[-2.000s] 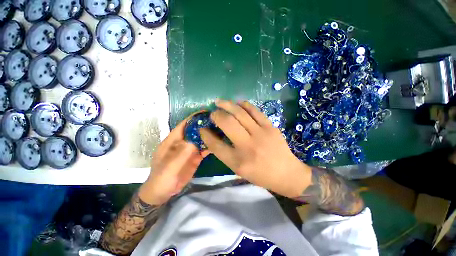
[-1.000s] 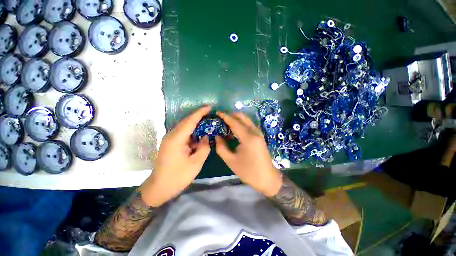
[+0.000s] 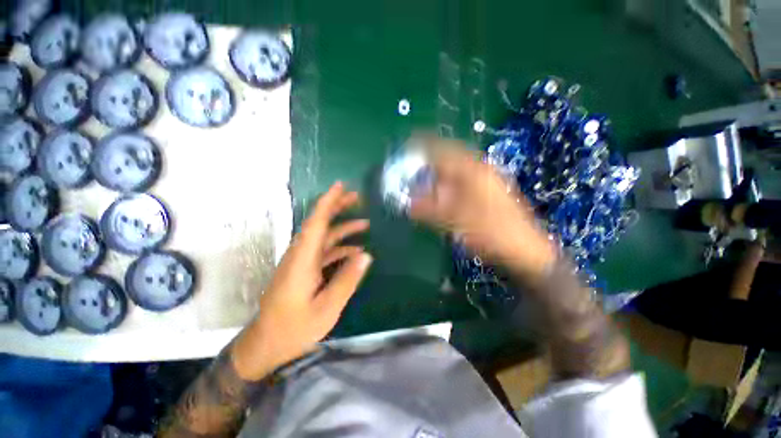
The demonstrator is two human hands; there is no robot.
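Observation:
My right hand (image 3: 471,201), blurred by motion, holds a round housing (image 3: 405,178) by its right side above the green mat. The housing is blurred, pale and shiny, and its inside cannot be made out. My left hand (image 3: 304,278) is empty, with its fingers apart, below and to the left of the housing and not touching it. A tangled heap of blue circuit boards (image 3: 569,171) with pale wires lies to the right, partly behind my right hand and forearm.
Rows of round housings (image 3: 126,160) stand on the white sheet (image 3: 227,180) at left. A loose small ring (image 3: 403,107) lies on the green mat (image 3: 360,68). A silver metal fixture (image 3: 706,167) stands at the right edge. A cardboard box (image 3: 715,364) is below the bench.
My hands have moved apart. My right hand has lifted the round piece up and to the right; my left hand has let go and opened. The whole view has shifted slightly.

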